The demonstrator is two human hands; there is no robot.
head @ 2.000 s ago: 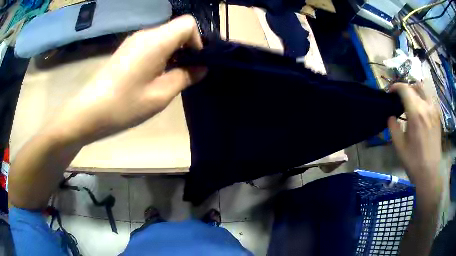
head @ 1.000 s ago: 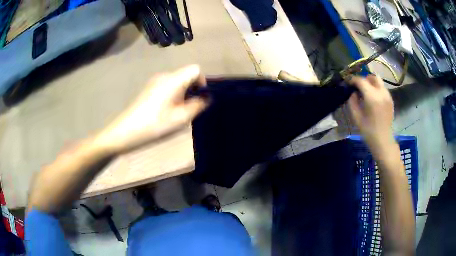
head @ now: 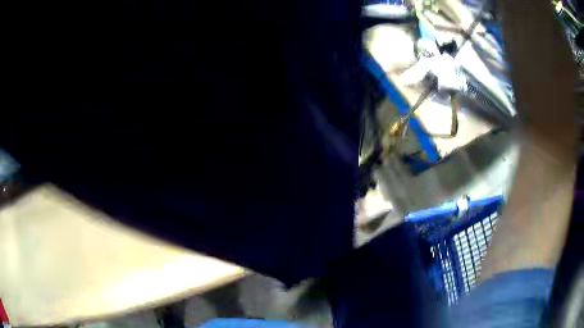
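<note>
Dark navy trousers point(head: 211, 122) fill the upper left and middle of the view, raised close to the camera and blurred. Their lower edge slants down to a corner over the table's front edge. My right forearm point(head: 544, 147) rises along the right side, and its hand is cut off by the top edge. My left hand is not visible; the cloth covers most of that side. Whether either hand grips the cloth does not show.
The beige pressing table point(head: 115, 269) shows at lower left. A blue lattice crate point(head: 474, 246) stands at lower right, with navy cloth point(head: 378, 282) beside it. A blue-edged side table point(head: 410, 118) with cables and white material is at upper right.
The navy cloth has risen towards the camera and now hides much of the table. My right arm has moved up and right, its hand leaving the view. My left hand is no longer visible.
</note>
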